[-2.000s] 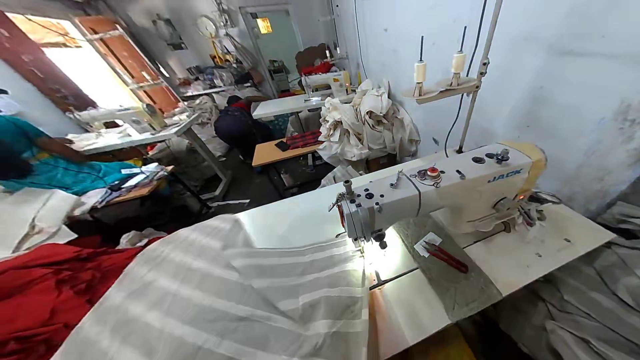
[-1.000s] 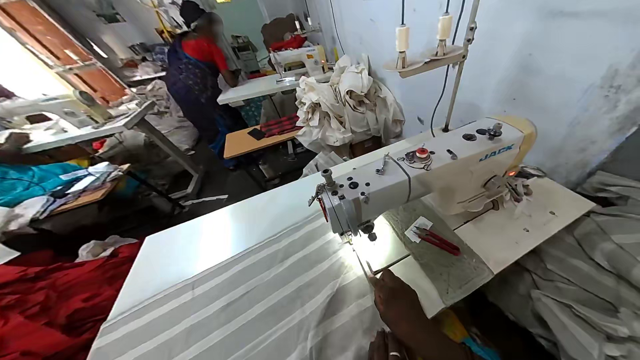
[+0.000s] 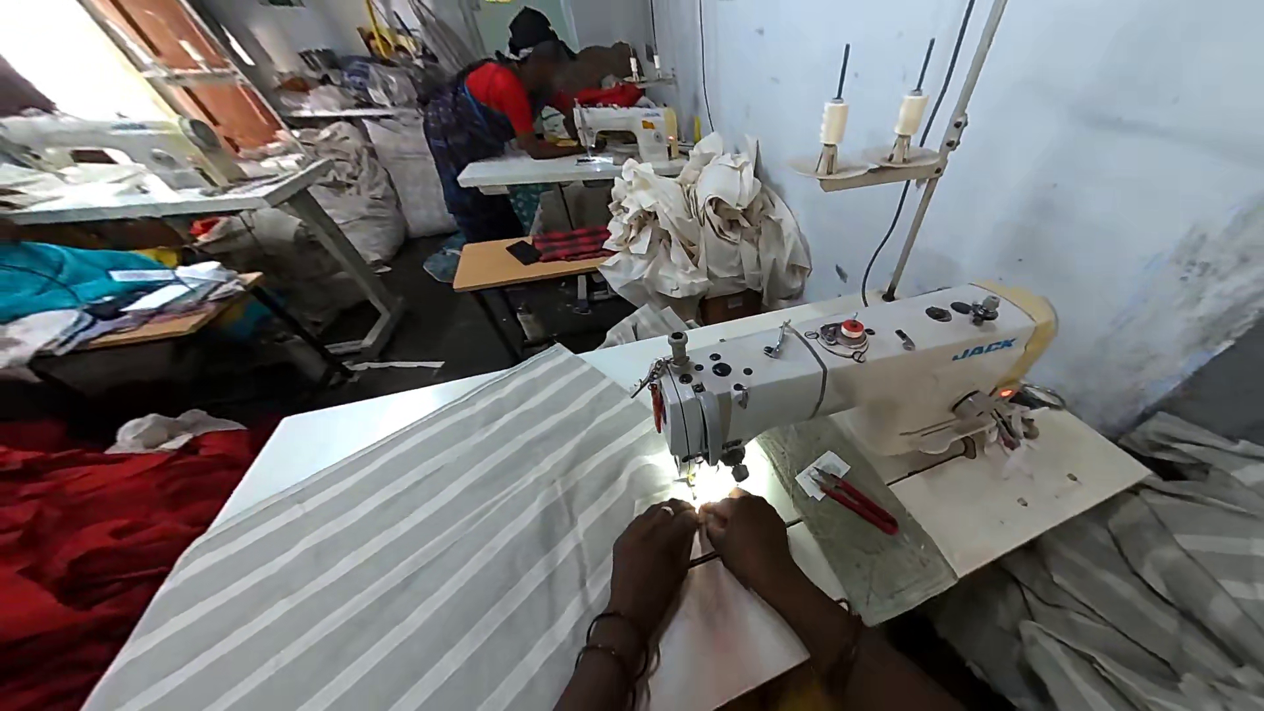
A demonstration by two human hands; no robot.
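Note:
A grey fabric with white stripes (image 3: 425, 523) lies spread over the white sewing table, its right edge under the needle area of a Jack industrial sewing machine (image 3: 790, 370). My left hand (image 3: 652, 553) pinches the fabric's edge just in front of the lit needle. Close beside it, my right hand (image 3: 748, 538) has its fingertips pinched at the same edge; the bit of cloth between them is mostly hidden by the fingers. Red-handled thread snips (image 3: 857, 502) rest on a grey-green mat (image 3: 869, 553) right of the needle.
Two thread cones (image 3: 834, 123) stand on a holder behind the machine. Striped fabric (image 3: 1116, 553) is heaped at right, red fabric (image 3: 89, 553) at left. Beyond the table are a cream cloth pile (image 3: 706, 222), a wooden stool (image 3: 494, 265) and a person (image 3: 494, 118) leaning over another machine.
Both hands are now together at the needle; one second ago the right hand was near it with other fingers low in view. The person behind has bent over the far machine.

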